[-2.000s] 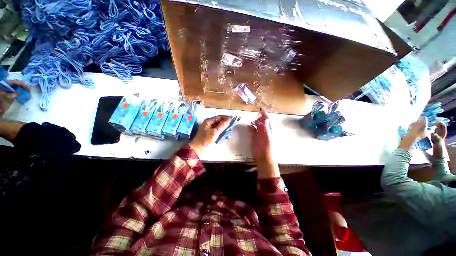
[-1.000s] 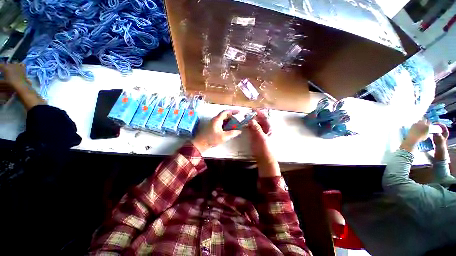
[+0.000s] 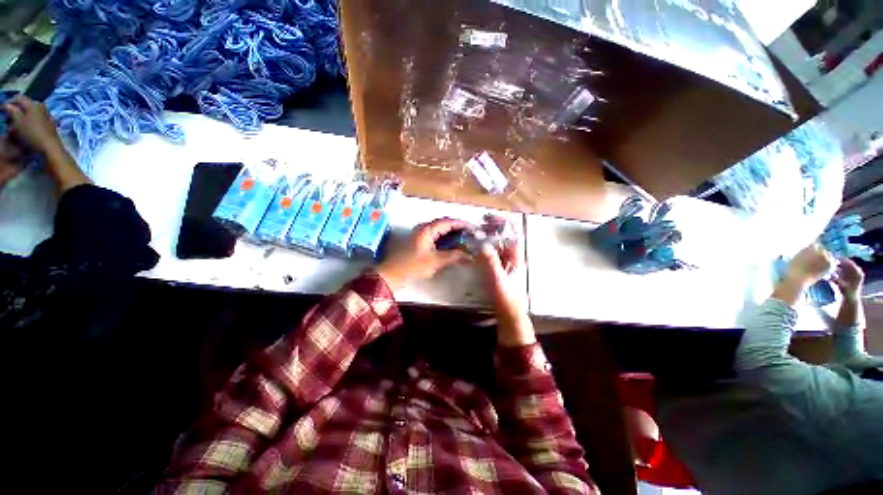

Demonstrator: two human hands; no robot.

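Observation:
My left hand [image 3: 423,253] holds a small dark blue-grey cable bundle [image 3: 452,239] between thumb and fingers, above the white table. My right hand [image 3: 500,253] meets it and holds a clear plastic box [image 3: 492,232] at the bundle's right end. The fingers hide how far the bundle is inside the box. Several finished light-blue packs [image 3: 311,224] with orange dots and pale cord loops stand in a row left of my hands. Waiting bundles [image 3: 639,235], dark teal, lie to the right.
A large open carton [image 3: 387,145] with loose clear boxes stands behind my hands. A black smartphone [image 3: 200,215] lies left of the row. A blue cord pile [image 3: 194,68] is at upper left. Other people's hands show at far left and right. A table joint [image 3: 527,261] is right of my hands.
My hands have come together; the right hand, earlier apart, now holds the clear box against the bundle. The row and carton look unchanged apart from a slight view shift.

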